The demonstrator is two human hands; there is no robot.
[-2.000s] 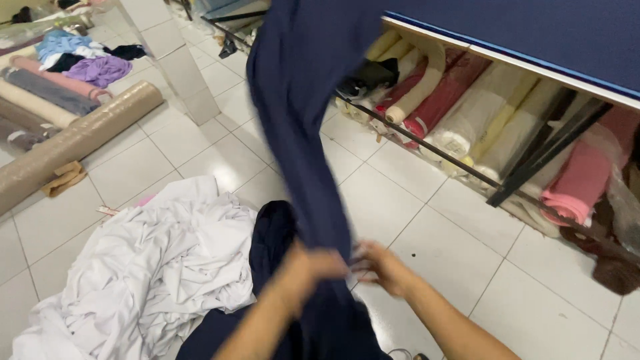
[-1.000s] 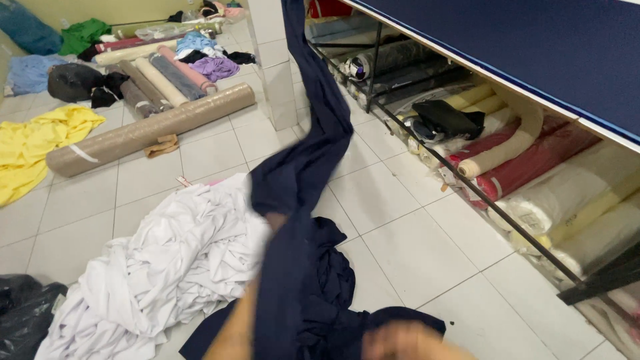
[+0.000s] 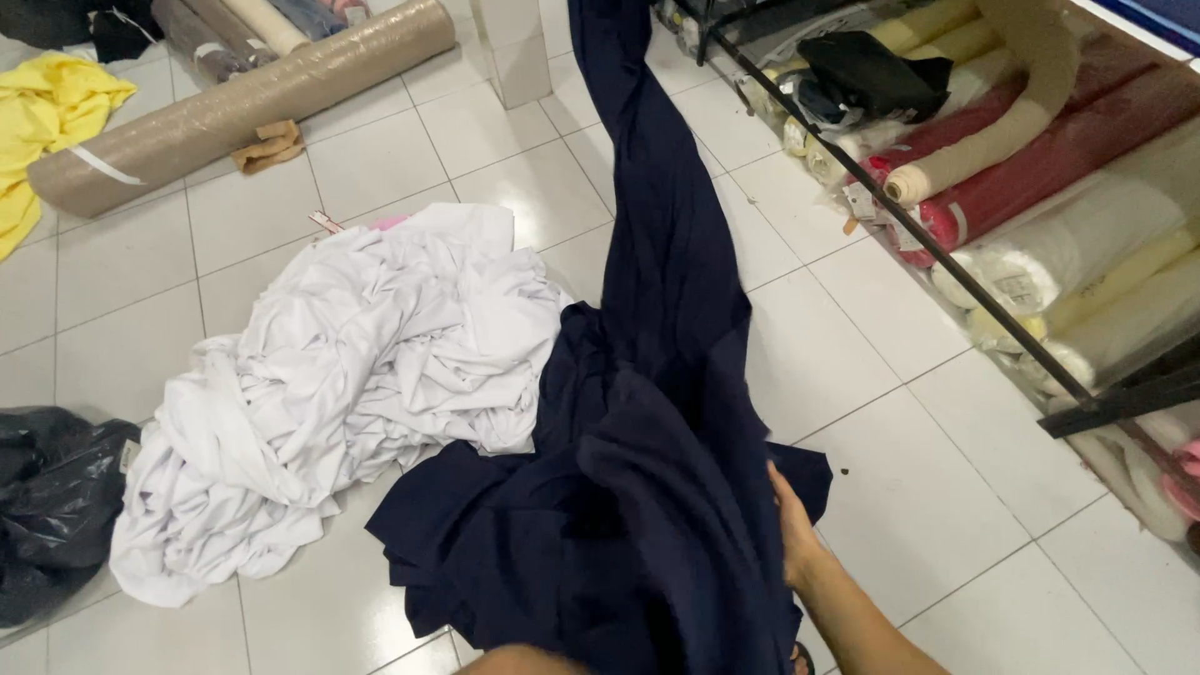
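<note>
A long length of navy blue fabric (image 3: 666, 216) hangs from the top of the view and falls into a dark heap on the tiled floor. My right hand (image 3: 795, 525) touches the fabric's right edge, its fingers partly hidden behind the cloth. Of my left arm, only a piece shows at the bottom edge; the left hand is hidden by the fabric or out of the frame. A large pile of white fabric (image 3: 366, 347) lies on the floor against the left side of the navy heap.
A wrapped brown fabric roll (image 3: 253, 103) lies at upper left, near yellow cloth (image 3: 37, 131). A black plastic bag (image 3: 56, 506) is at the left edge. To the right, a black metal rack rail (image 3: 900, 211) fronts several fabric rolls (image 3: 1050, 178). A tiled pillar (image 3: 511, 47) stands at the top.
The navy fabric has come lower and gathered into a wider heap beside the white pile. Both hands showed near the cloth two seconds ago; now the left hand is out of sight.
</note>
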